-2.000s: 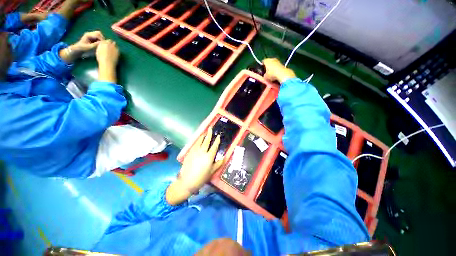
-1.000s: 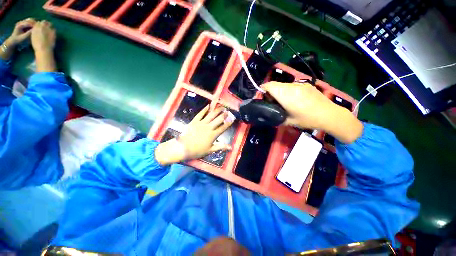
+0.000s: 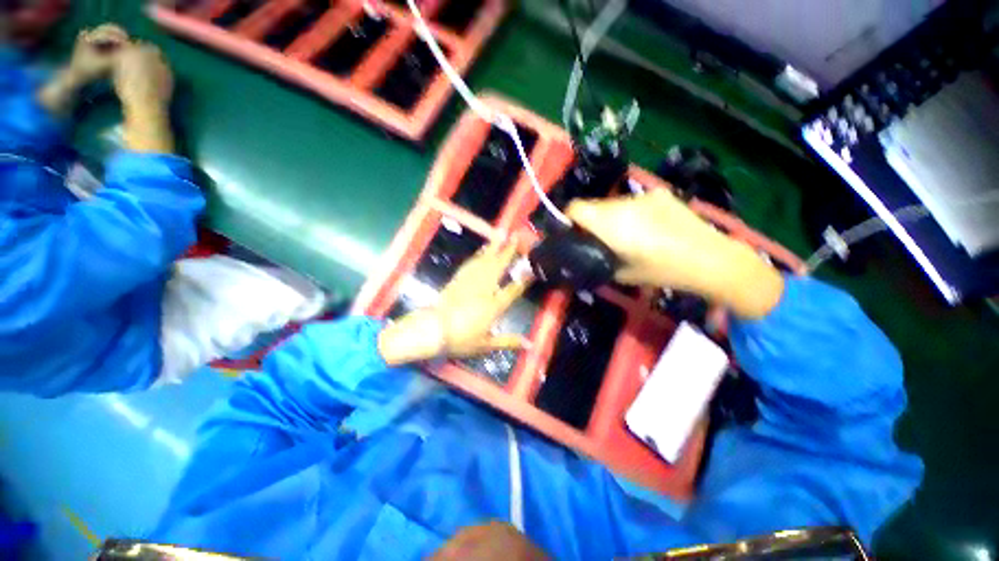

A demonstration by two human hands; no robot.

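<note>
My right hand point(image 3: 668, 247) is closed around a black barcode scanner point(image 3: 572, 259), its rounded head pointing left over the red-orange phone tray point(image 3: 433, 206). My left hand point(image 3: 466, 312) lies with fingers spread over an open-back phone point(image 3: 495, 359) in a front pocket, fingertips close to the scanner head. Whether its fingers pinch anything is too blurred to tell. A phone with a lit white screen point(image 3: 677, 392) lies tilted at the tray's right part. Black phones point(image 3: 577, 356) lie in other pockets. The frame is blurred.
A second phone tray point(image 3: 318, 77) is at the upper left. A monitor point(image 3: 811, 33) and a keyboard point(image 3: 865, 137) are at the upper right. A white cable point(image 3: 471, 90) hangs over the tray. A coworker's blue sleeves and hands point(image 3: 142, 99) are at the left.
Two seconds ago my right hand was at the tray's far edge; it then brought the scanner over the tray. Since one second ago the hands have barely moved relative to the tray; the view has shifted.
</note>
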